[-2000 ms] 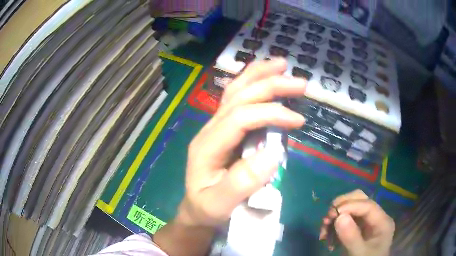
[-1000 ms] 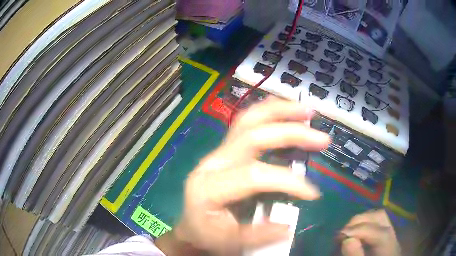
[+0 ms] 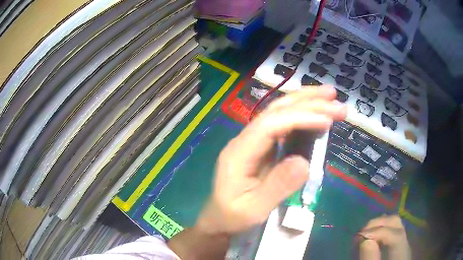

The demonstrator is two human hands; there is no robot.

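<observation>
My left hand is curled around the upper part of the white and black test fixture. The thumb lies beside its upright white strip, and the fingertips reach over the top. Green tape and a small white block show low on the fixture. The palm hides part of the body, and no speaker can be made out in it. My right hand is at the lower right, slightly blurred, with fingertips pinched on a thin dark lead. What hangs from the lead cannot be told.
A white foam tray of black speakers lies on a film-wrapped stack behind the fixture. A tall tray stack fills the left. A red wire hangs from above. Green mat bears coloured tape and a green label.
The view has shifted, so the trays appear further right. My left thumb has risen beside the white strip since one second ago, uncovering green tape. My right hand stays at the lower right.
</observation>
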